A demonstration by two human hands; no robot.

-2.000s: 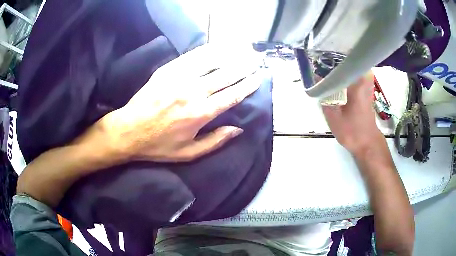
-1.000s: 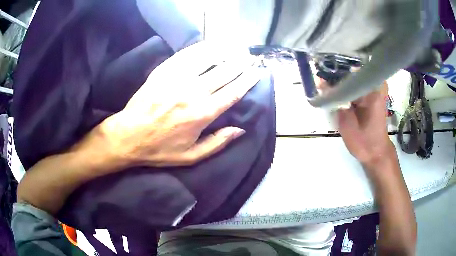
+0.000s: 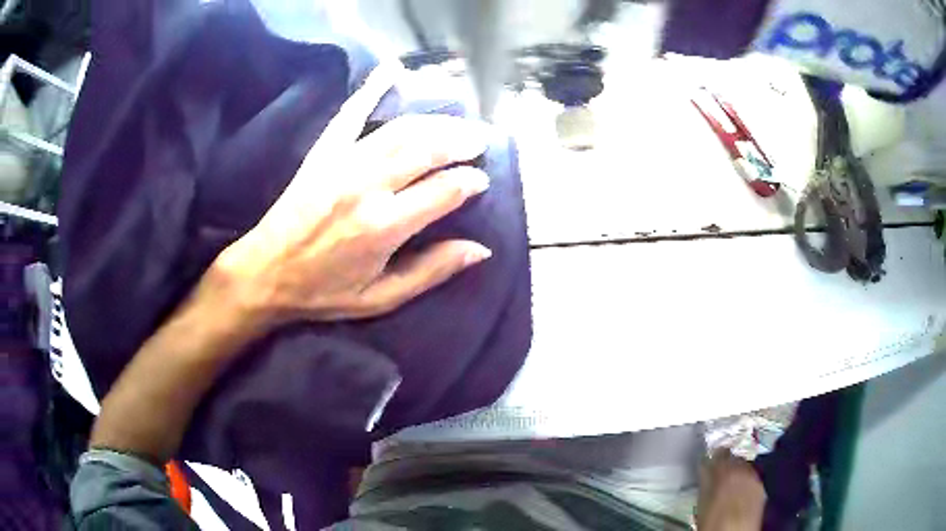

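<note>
A dark purple garment piece (image 3: pixel 456 358) covers the left of the white table. My left hand (image 3: pixel 353 228) lies flat on it, palm down, fingers spread towards the machine. The piece's right edge runs up to the presser foot area, which is blurred and overexposed. The sewing machine head (image 3: pixel 472 36) is blurred at the top. My right hand (image 3: pixel 731 493) is low at the right, below the table edge, partly cut off by the frame. A crumpled whitish thing (image 3: pixel 745 434) is at its upper end; whether the hand holds it cannot be told.
A red tool (image 3: pixel 739 143) and dark scissors (image 3: pixel 856 218) lie on the white table (image 3: pixel 643 342). Blue "prote" lettering (image 3: pixel 845 47) shows on the machine at the upper right. A white rack (image 3: pixel 42 135) stands at the far left. Orange-trimmed printed cloth (image 3: pixel 178 485) is at lower left.
My right hand has left the machine head and moved down below the table edge. The view has shifted, uncovering the red tool. My left hand remains flat on the cloth.
</note>
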